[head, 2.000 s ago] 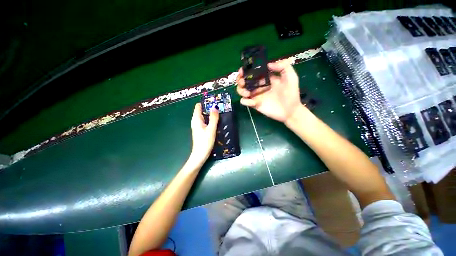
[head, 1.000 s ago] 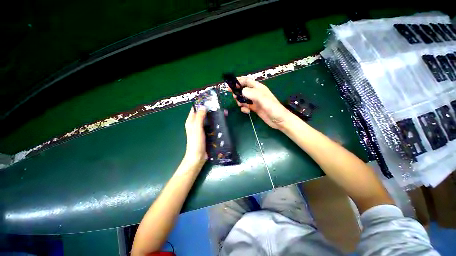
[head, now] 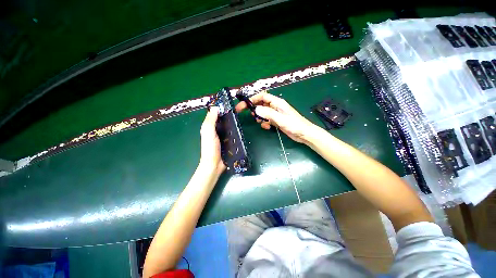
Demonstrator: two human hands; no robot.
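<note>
A phone body (head: pixel 233 138), black with circuitry at its upper end, is held tilted by my left hand (head: pixel 211 142), which grips its left side, thumb near the circuitry. My right hand (head: pixel 276 115) holds a small black mainboard cover (head: pixel 251 106) nearly edge-on between thumb and fingers, just right of the phone's upper end. A small pile of loose black covers (head: pixel 332 113) lies on the green bench (head: pixel 136 174) right of my right hand.
Stacked white and clear blister trays (head: pixel 429 76) with rows of black plates stand at the right. A dark phone (head: pixel 339 28) lies on the green conveyor (head: pixel 179 70) beyond the chipped white and brown edge (head: pixel 304 73). A brown cardboard box (head: pixel 361 225) is below the bench.
The cover in my right hand has come down from its raised, flat-on position and turned nearly edge-on. The phone body is now tilted. The conveyor phone has moved right.
</note>
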